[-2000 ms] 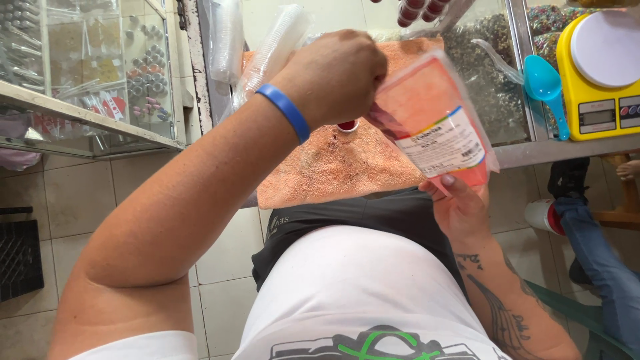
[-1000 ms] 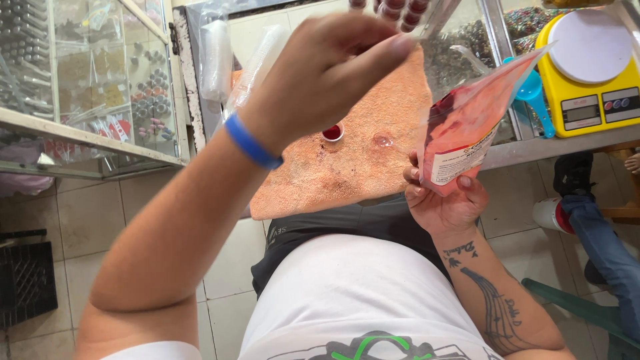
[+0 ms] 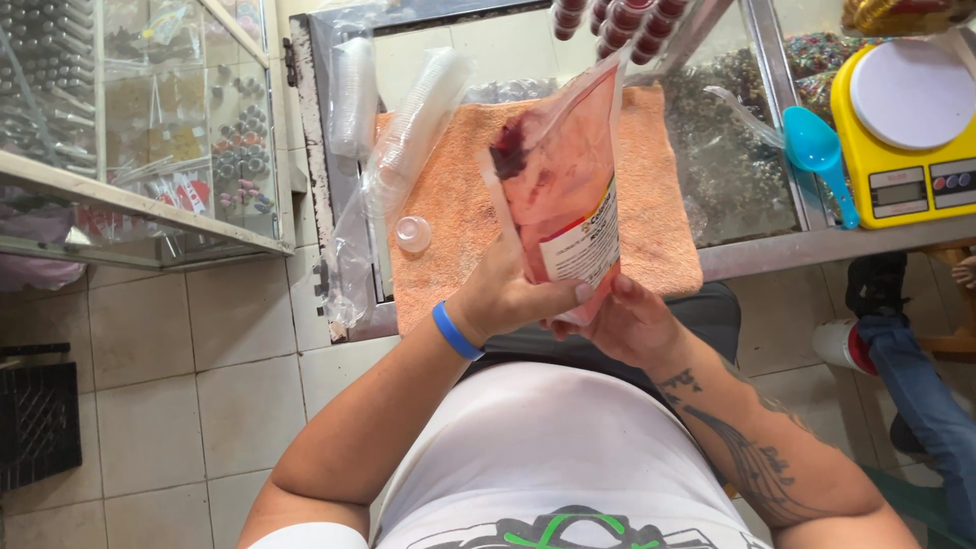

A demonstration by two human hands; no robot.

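Note:
A clear, pink-stained pouch (image 3: 568, 183) with a printed label stands tilted over the orange towel, dark red powder or paste stuck near its upper left corner. Its lower left side is gripped by my left hand (image 3: 507, 293), which wears a blue wristband. My right hand (image 3: 629, 320) holds the pouch's bottom corner from the right. On the towel (image 3: 450, 267) lies a small clear plastic cup (image 3: 412, 233). Two sleeves of nested clear cups, one (image 3: 353, 99) at the left and another (image 3: 419, 114) beside it, lie at the towel's upper left. Whatever is behind the pouch is hidden.
Several dark red filled cups (image 3: 621, 27) stand at the top. At right are a yellow kitchen scale (image 3: 900, 137) and a turquoise scoop (image 3: 812, 137). A glass display case (image 3: 145, 183) is at left. A person's jeans-clad leg (image 3: 915, 389) and a white bucket (image 3: 839, 347) are lower right.
My left hand has come down from above the towel onto the pouch. The pouch has moved left over the towel. The small cup with red contents, seen on the towel before, is out of sight.

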